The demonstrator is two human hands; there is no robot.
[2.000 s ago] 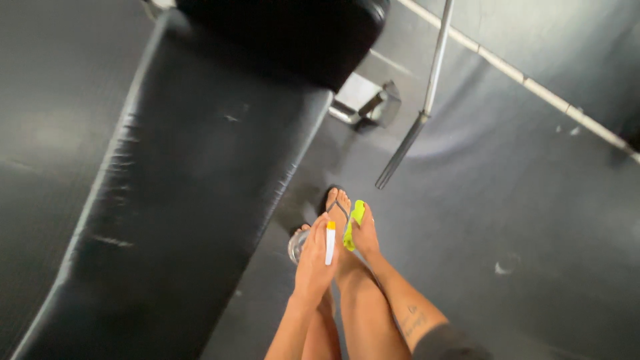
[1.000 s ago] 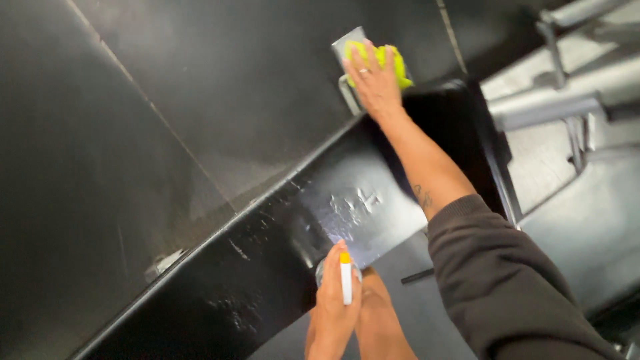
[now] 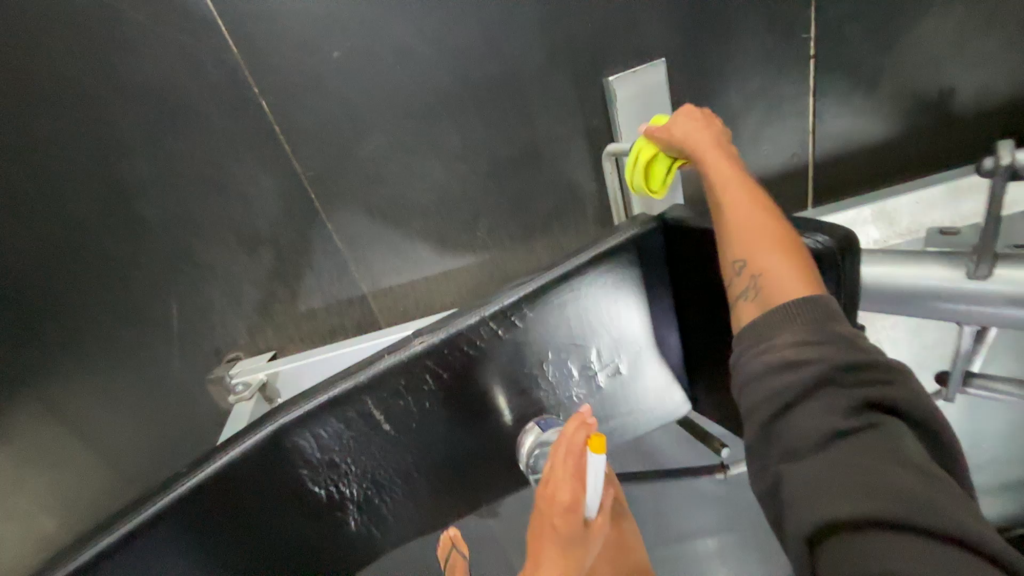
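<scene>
My right hand [image 3: 700,136], on a dark-sleeved arm, reaches past the far edge of a black padded gym bench [image 3: 448,408]. It grips a folded neon-yellow cloth [image 3: 652,164], held beside a bent metal bar and over a flat metal plate [image 3: 640,96]. At the lower middle, my left hand [image 3: 564,488] is closed around a clear spray bottle [image 3: 540,444] with a white and yellow trigger head [image 3: 596,472]. The bottle is above the bench's near edge, partly hidden by the fingers. Wet-looking marks or creases show on the bench pad.
Thick metal frame tubes [image 3: 944,288] run to the right behind the bench's black end pad. A white frame leg [image 3: 344,352] with a bolted bracket lies beyond the bench at left. Black floor mats with seams surround it. My sandaled foot [image 3: 454,552] is below the near edge.
From beside my legs, my right hand has moved with the yellow cloth across to the bench's far side, over the metal plate. The left hand still holds the bottle. The view has turned considerably.
</scene>
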